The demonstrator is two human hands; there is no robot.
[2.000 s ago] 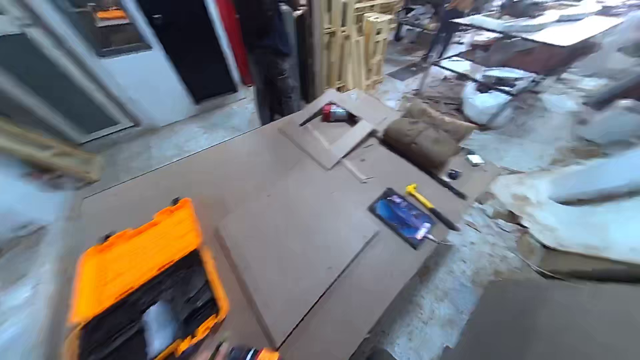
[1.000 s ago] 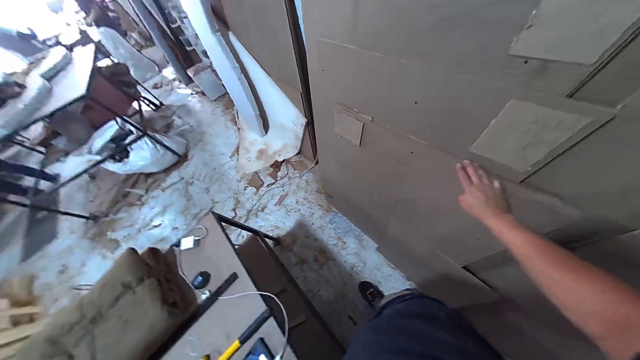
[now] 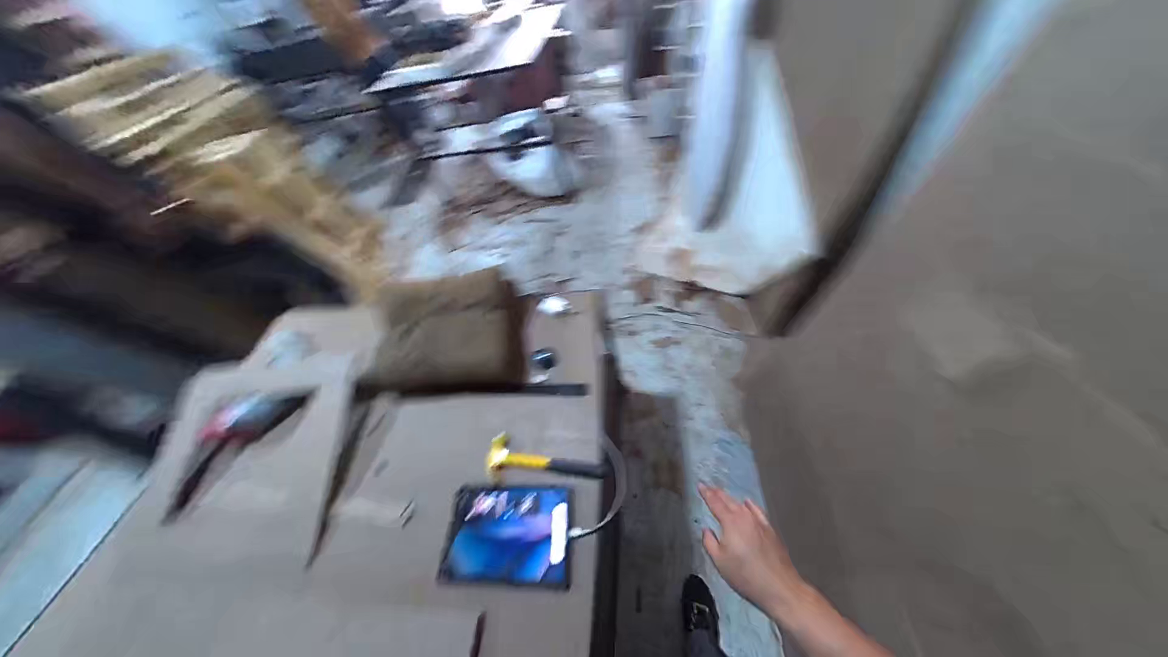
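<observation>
My right hand (image 3: 748, 547) hangs at the lower right with its fingers apart, holding nothing, between the table edge and a large upright brown board (image 3: 1004, 411). My left hand is out of view. Left of the right hand, a tablet (image 3: 509, 537) with a lit screen lies on the table (image 3: 438, 620), a white cable (image 3: 616, 484) plugged into its side. Just beyond it lies a hammer (image 3: 538, 462) with a yellow and black handle. A brown cloth bundle (image 3: 447, 333) sits farther up the table, beside a frame-shaped cut board (image 3: 265, 484) with a blurred red tool (image 3: 242, 420) in its opening.
Stacked wooden pieces (image 3: 201, 146) stand at the upper left. A white sack (image 3: 529, 155) lies on the debris-strewn floor (image 3: 593, 228) near another table (image 3: 474, 55). A narrow floor strip runs between my table and the upright board; my shoe (image 3: 699, 607) is there.
The view has swung left from the upright boards, bringing more of the table into sight. My right hand has come away from the board it was at or near one second ago.
</observation>
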